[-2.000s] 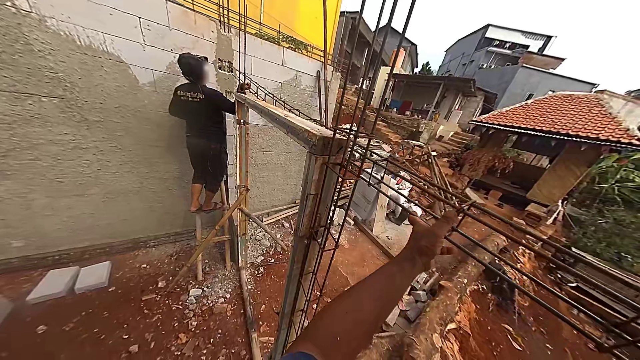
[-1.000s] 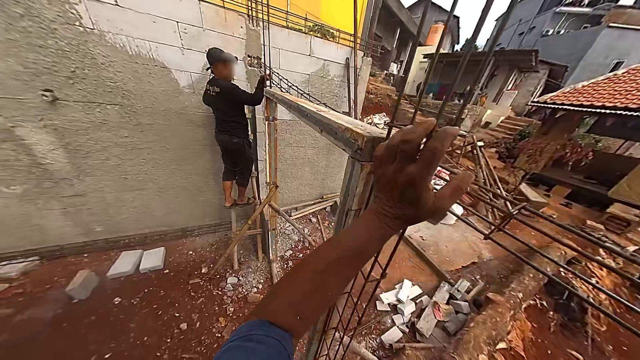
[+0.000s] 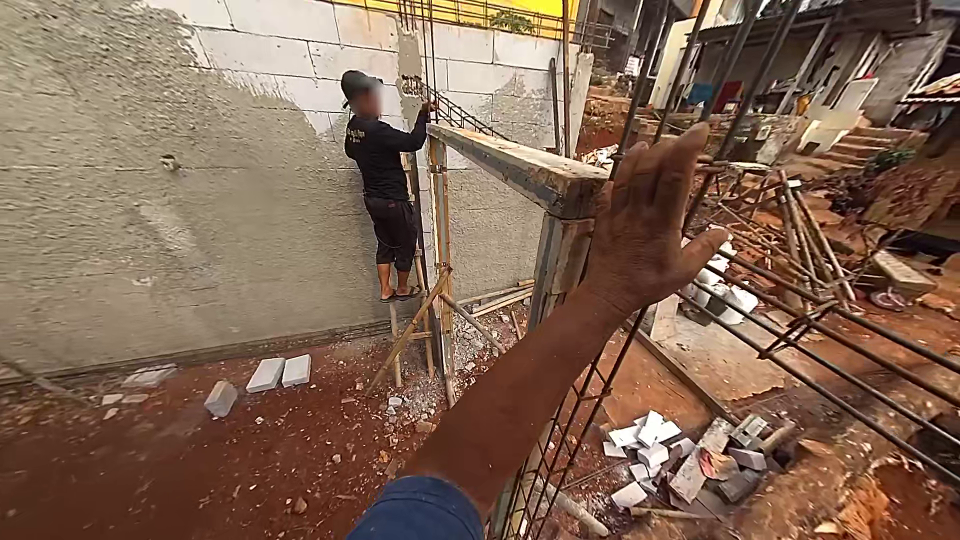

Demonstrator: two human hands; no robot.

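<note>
My left hand [image 3: 651,217] is raised with its palm facing away, fingers extended and thumb out to the right. It overlaps the right end of a timber door frame's top beam [image 3: 517,163] and the upright rebar [image 3: 686,71] behind; whether it touches them I cannot tell. Below, a tied rebar column [image 3: 589,420] runs down beside the frame's near post [image 3: 551,270]. Several horizontal rebars [image 3: 847,337] extend right from beside my wrist. My right hand is out of view.
A co-worker [image 3: 382,165] stands on a wooden ladder [image 3: 427,341] at the frame's far post, by a partly plastered block wall [image 3: 225,195]. Broken blocks [image 3: 652,450] lie lower right, whole white blocks [image 3: 266,375] lower left. A bamboo brace [image 3: 409,330] leans there.
My left hand has left the horizontal rebars, where it was two seconds ago, and is now raised by the frame's corner. The co-worker's face has turned more toward the frame. The view has shifted.
</note>
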